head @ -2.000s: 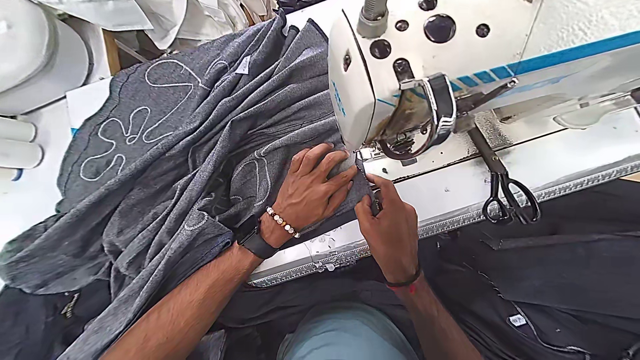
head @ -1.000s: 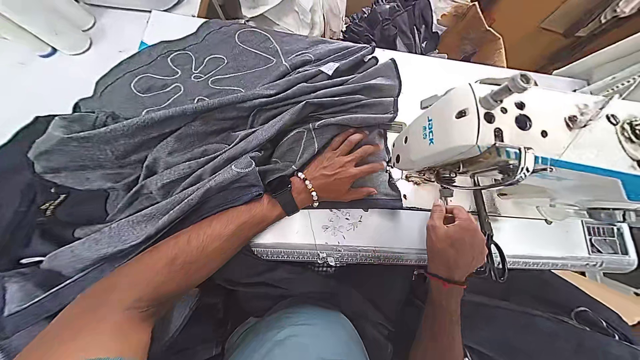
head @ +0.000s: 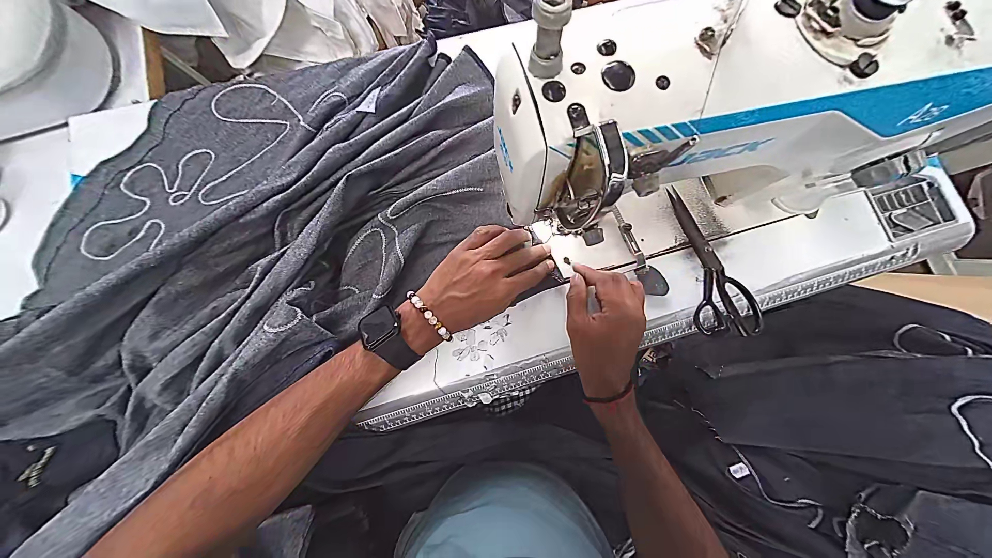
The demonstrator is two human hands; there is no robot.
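A grey fabric piece (head: 310, 178) with white looped stitching spreads left of a white Jack sewing machine (head: 620, 101). My left hand (head: 484, 275), with a watch and a beaded bracelet on its wrist, lies on the fabric's right edge, fingers extended beside the presser foot area. My right hand (head: 608, 322) is just right of it, at the front of the needle plate, thumb and index finger brought together; whether something thin is between them is not clear. Black-handled scissors (head: 717, 279) lie on the machine bed to the right.
A measuring scale runs along the front edge of the white sewing table (head: 535, 356). Dark fabric (head: 814, 387) hangs in front and to the right. White pieces (head: 287, 31) are heaped at the back left. A parts tray (head: 911, 209) is set in the table's right end.
The left hand lay flat on the fabric near the needle one second ago; its fingers now reach close to the right hand's fingertips. The view has shifted noticeably.
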